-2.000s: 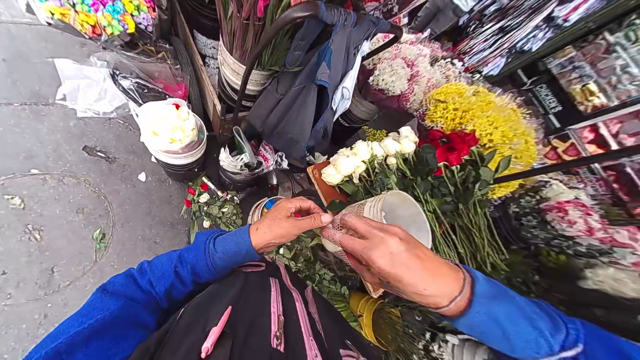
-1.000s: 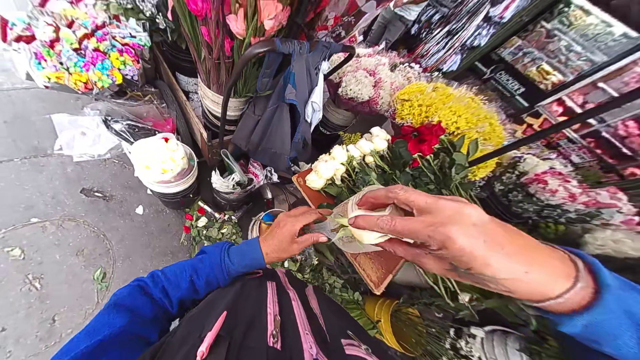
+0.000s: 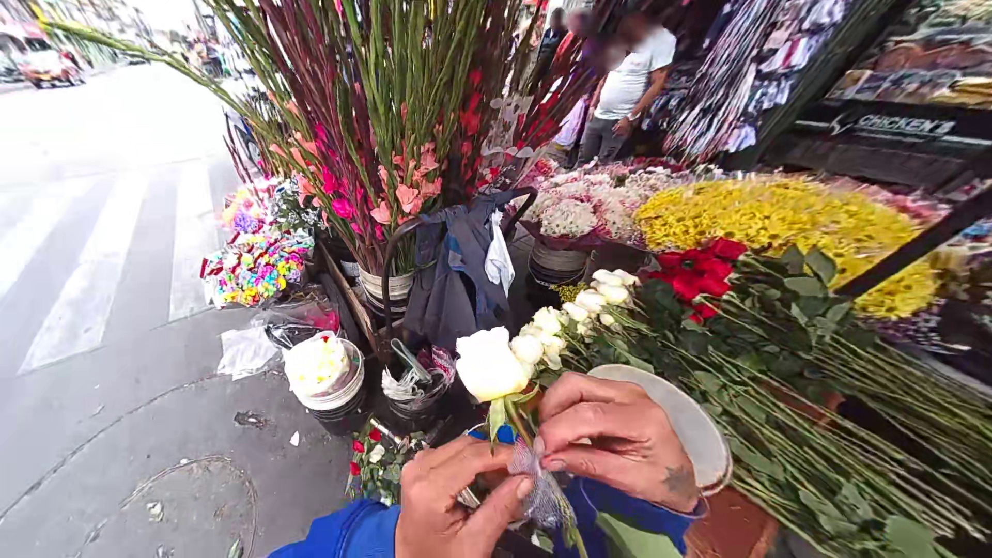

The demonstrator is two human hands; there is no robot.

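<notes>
A single white rose [image 3: 494, 364] stands upright in front of me, its bloom above my fingers. Whitish mesh netting [image 3: 540, 484] is gathered round its stem below the bloom. My left hand [image 3: 465, 492] pinches the netting from the left. The fingertips of my right hand [image 3: 612, 442] close on the stem and the top of the netting. Behind the bloom lie more white roses [image 3: 593, 298], with red roses [image 3: 696, 275] and their long green stems to the right. A pale round container [image 3: 674, 411] shows behind my right hand.
Gladiolus stems [image 3: 387, 116] rise from a bucket beyond a dark jacket [image 3: 457, 267] on a metal handle. A bucket with pale petals [image 3: 322, 372] stands on the pavement at left. Yellow flowers [image 3: 783, 225] fill the right. A person in a white shirt [image 3: 624, 81] stands farther back.
The white rose bloom, earlier cupped in mesh under my right hand, now shows bare above the netting. My right hand has moved down to the stem. The view has tilted up.
</notes>
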